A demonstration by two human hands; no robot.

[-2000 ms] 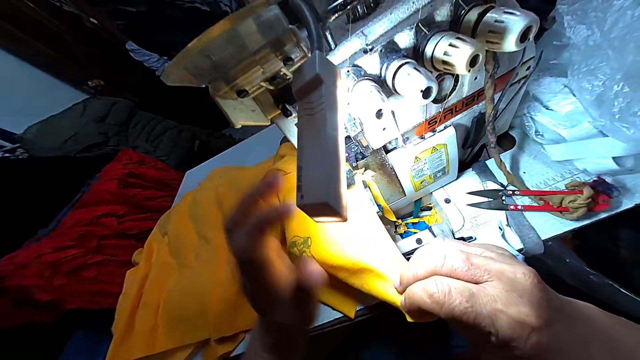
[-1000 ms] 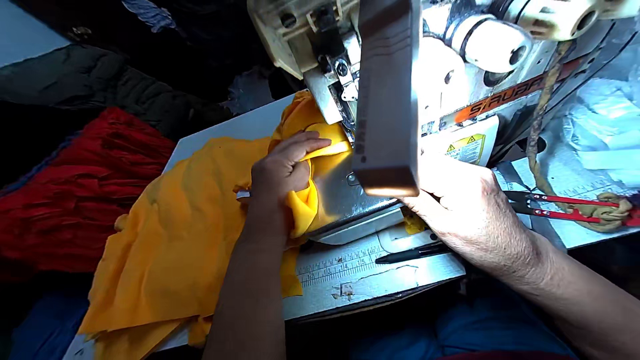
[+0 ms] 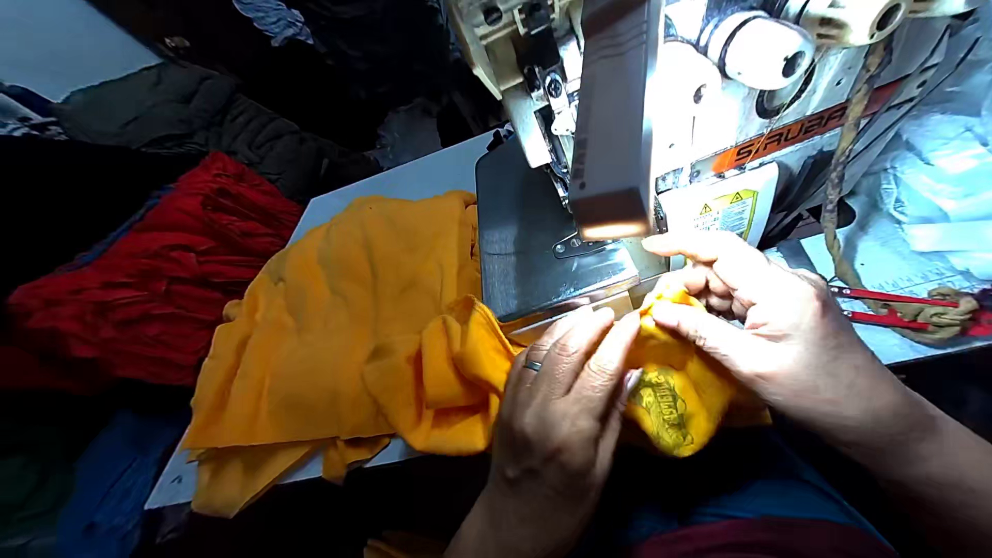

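Yellow-orange knit fabric (image 3: 341, 310) lies across the left of the sewing table, and one part of it runs to my hands. My left hand (image 3: 562, 403), with a ring on one finger, grips this part in front of the machine's plate. My right hand (image 3: 736, 310) pinches the same fabric between thumb and fingers, close beside the left fingertips. A dark printed emblem (image 3: 663, 411) shows on the cloth below the hands. The Siruba industrial sewing machine (image 3: 744, 147) stands just beyond, its metal cloth plate (image 3: 535, 240) bare. The lamp hides part of the needle area.
A lamp (image 3: 614, 116) hangs low over the plate. Red-handled thread snips (image 3: 891, 306) lie at the right by a knotted cloth (image 3: 942, 314). Clear plastic bags (image 3: 945, 186) are behind them. Red fabric (image 3: 170, 271) and dark garments are heaped at the left.
My left hand has moved off the machine's plate toward the front edge, bringing the yellow fabric with it. Both hands are now together on the cloth, and the emblem shows.
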